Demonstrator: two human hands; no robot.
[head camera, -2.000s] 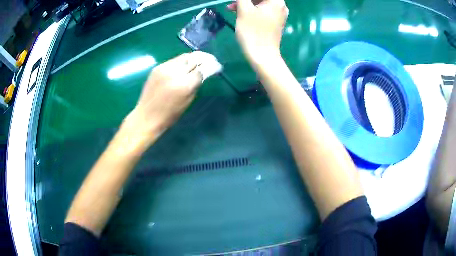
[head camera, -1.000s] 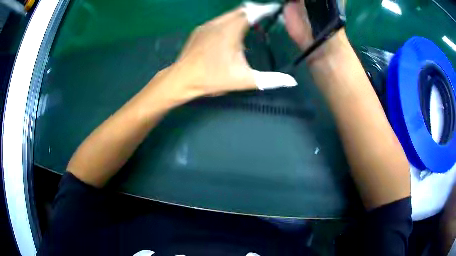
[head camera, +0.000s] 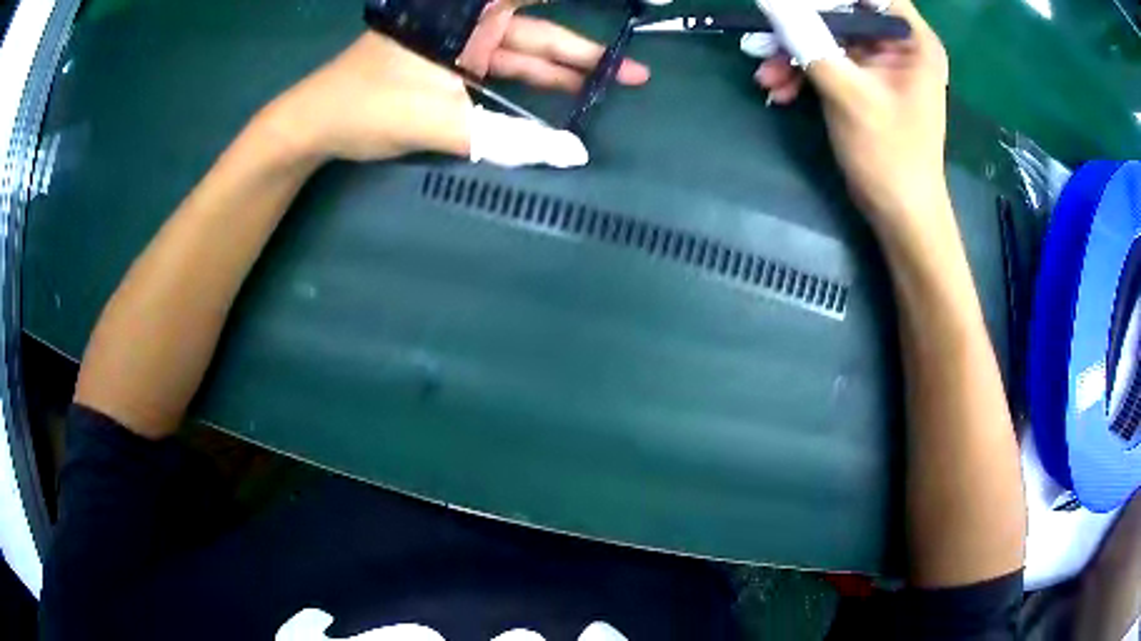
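Observation:
My left hand (head camera: 413, 107), with a white cot on the thumb, holds a dark narrow workpiece (head camera: 603, 78) near the top edge of the picture. A black block-like part (head camera: 428, 23) lies against the same hand; its upper end is cut off. My right hand (head camera: 882, 107), with white cots on some fingers, grips black-handled tweezers (head camera: 751, 23). Their pale tips point left and reach the top of the workpiece; whether they grip anything is too small to tell. A carrier tape strip (head camera: 638, 238) lies slanted on the green mat (head camera: 538, 376) below my hands.
A blue reel (head camera: 1086, 338) stands at the right on a white-covered area (head camera: 1051, 538). Crumpled clear film (head camera: 1032, 163) and a long thin dark tool (head camera: 1011, 288) lie beside it. A pale frame edge curves along the left. Another person's arm shows at the lower right.
The tweezers now show in my right hand, tips at the workpiece. My left hand has moved left with the workpiece. The view has shifted; the tape strip shows more fully and the reel sits farther right.

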